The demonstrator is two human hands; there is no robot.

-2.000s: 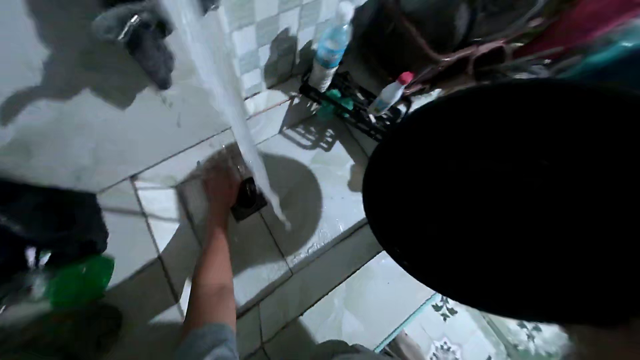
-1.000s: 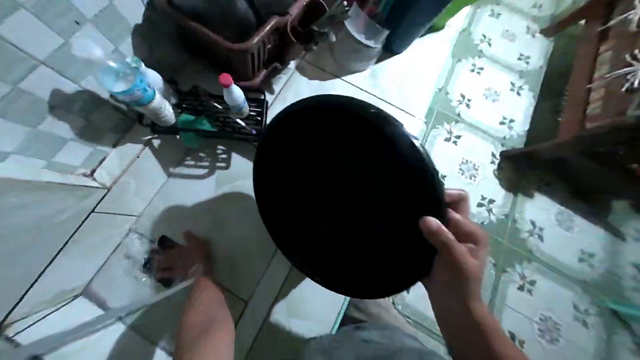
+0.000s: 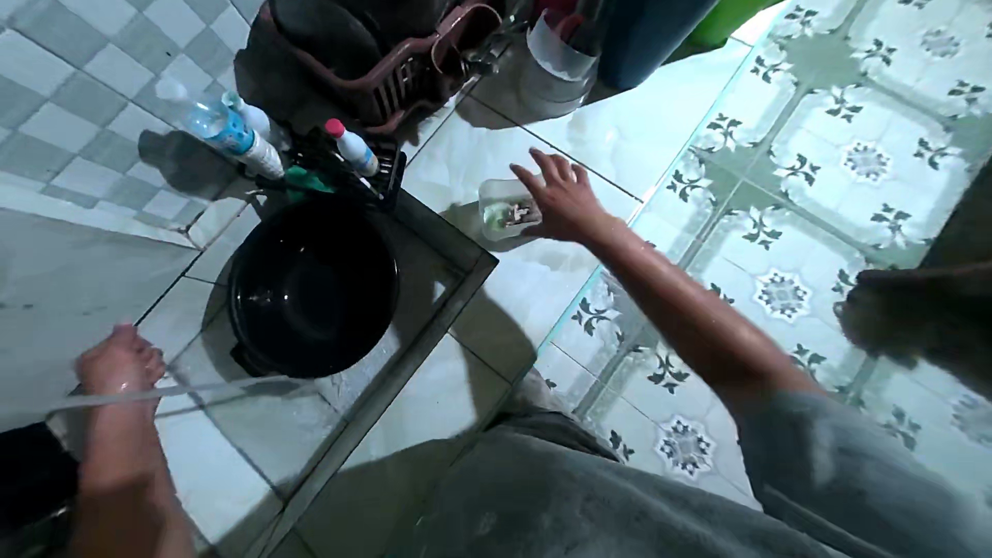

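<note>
A round black basin [image 3: 314, 287] rests in the tiled wash area, its glossy inside facing up. Left of it is my left hand [image 3: 120, 363] with curled fingers; whether something is inside them cannot be told. A stream of water [image 3: 186, 390] runs past my left wrist toward the basin's lower edge. My right hand [image 3: 562, 198] reaches over the right side of a small clear plastic container [image 3: 504, 203], fingers spread and not closed on it. Inside the container lie small pale and greenish things.
Behind the basin, a black rack [image 3: 387, 167] stands beside a water bottle [image 3: 225, 132] and a red-capped bottle [image 3: 353, 147]. Farther back are a brown plastic dish rack [image 3: 387, 93] and a white container [image 3: 554, 77]. A raised ledge [image 3: 418, 333] borders the wash area.
The black basin, held in my right hand one second ago, now rests in the wash area. My right hand has let it go and is at the small container. The view has shifted.
</note>
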